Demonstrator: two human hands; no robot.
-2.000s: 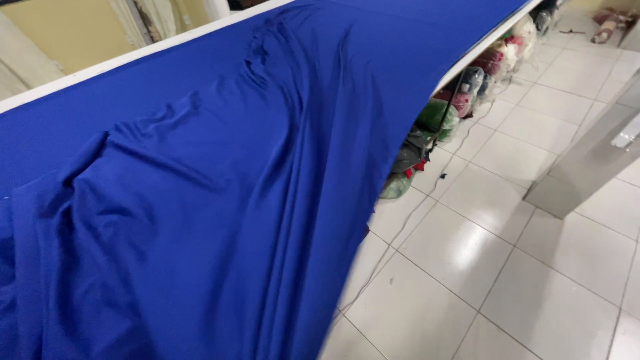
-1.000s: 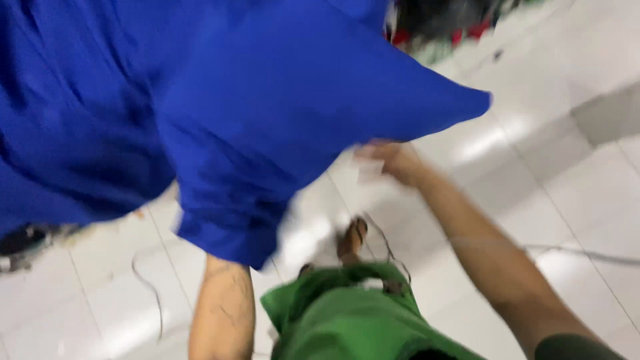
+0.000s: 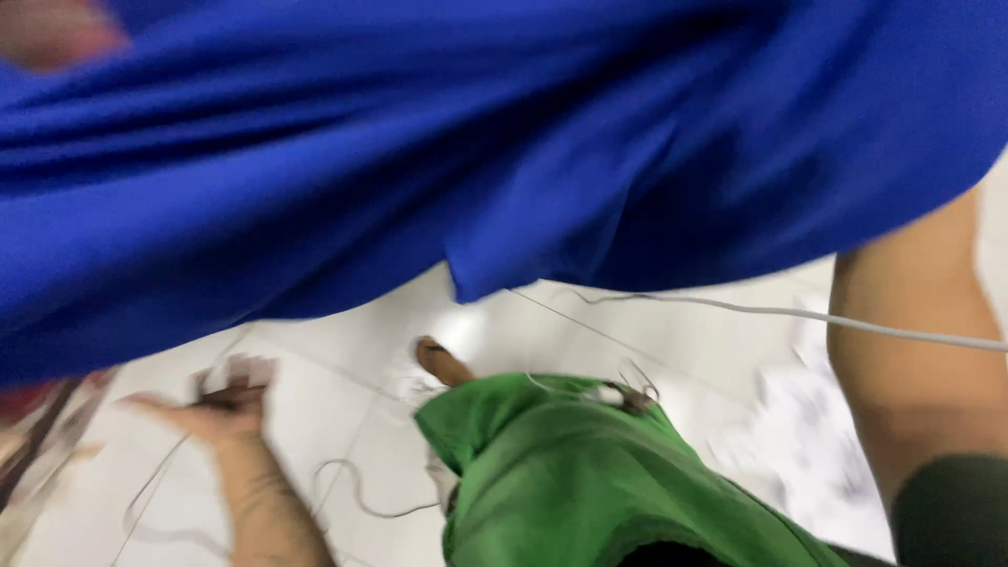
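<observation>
A large blue fabric (image 3: 504, 157) spans the upper part of the view, with deep folds and a small pointed corner hanging at its lower middle. Below its lower left edge is my left hand (image 3: 213, 394), blurred, fingers spread, holding nothing. My right forearm rises at the right edge and passes behind the fabric, so my right hand is hidden. A blurred hand-like shape (image 3: 59, 31) lies over the fabric at the top left; whose it is cannot be told.
White floor tiles (image 3: 315, 354) show below the fabric. A pale cable (image 3: 748, 309) crosses at the right; a thin cord (image 3: 354, 488) curls lower left. White scraps (image 3: 795, 441) lie at the lower right. My green shirt (image 3: 567, 472) and a foot (image 3: 441, 361) are at lower centre.
My left hand, hidden by the fabric one second ago, now shows below it. My right hand was visible then and is now behind the fabric. The view has shifted greatly.
</observation>
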